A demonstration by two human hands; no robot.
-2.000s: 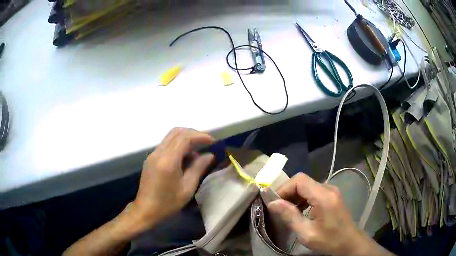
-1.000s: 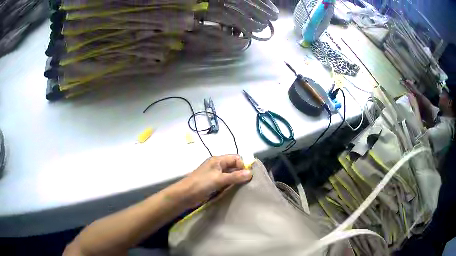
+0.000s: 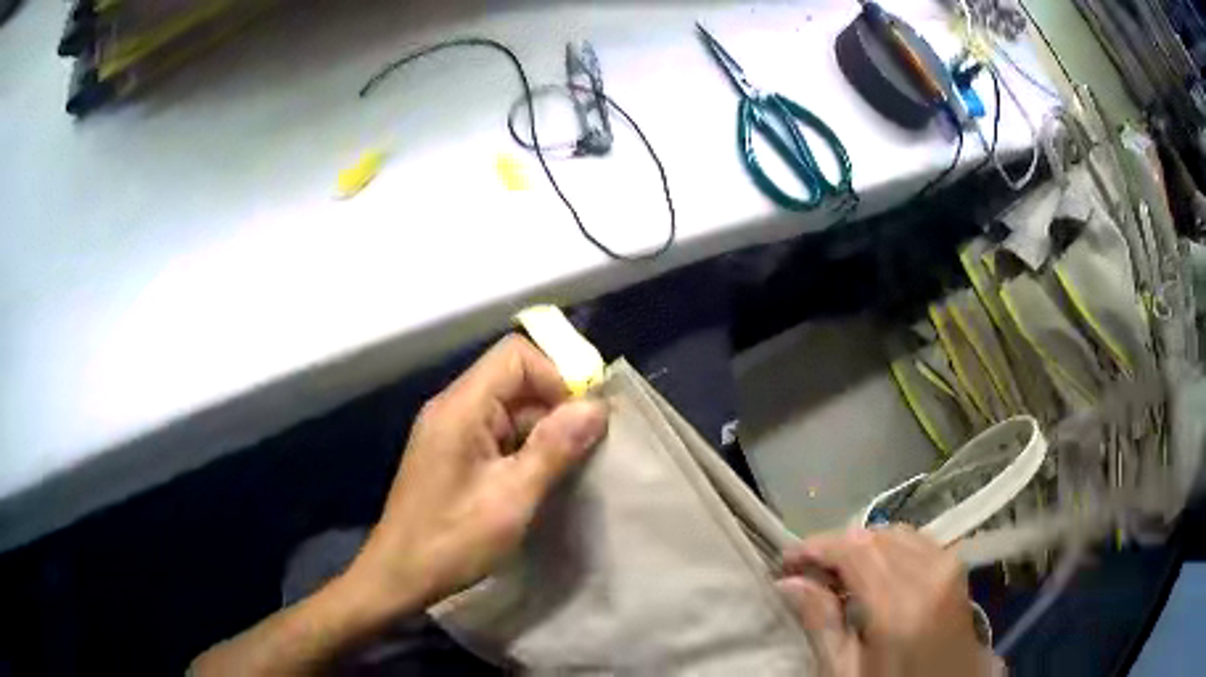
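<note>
A beige bag body (image 3: 648, 556) is held up over the lap, in front of the table. My left hand (image 3: 483, 463) pinches its upper corner between thumb and fingers. A loose tail of yellow binding tape (image 3: 563, 347) sticks up from that corner, above my fingers. My right hand (image 3: 886, 595), slightly blurred, grips the bag's edge at the lower right. A beige strap (image 3: 999, 483) loops out beside my right hand.
On the white table (image 3: 238, 265) lie thread snips (image 3: 589, 99) with a black cord, teal-handled scissors (image 3: 791, 146), a pen-like tool (image 3: 913, 60) on a dark block (image 3: 884, 79), and yellow offcuts (image 3: 359, 172). Bags (image 3: 1045, 318) are piled at the right.
My right hand, out of view one second ago, now shows on the bag's edge. The yellow tape tail now stands clear above my left fingers. The view has shifted down towards the lap.
</note>
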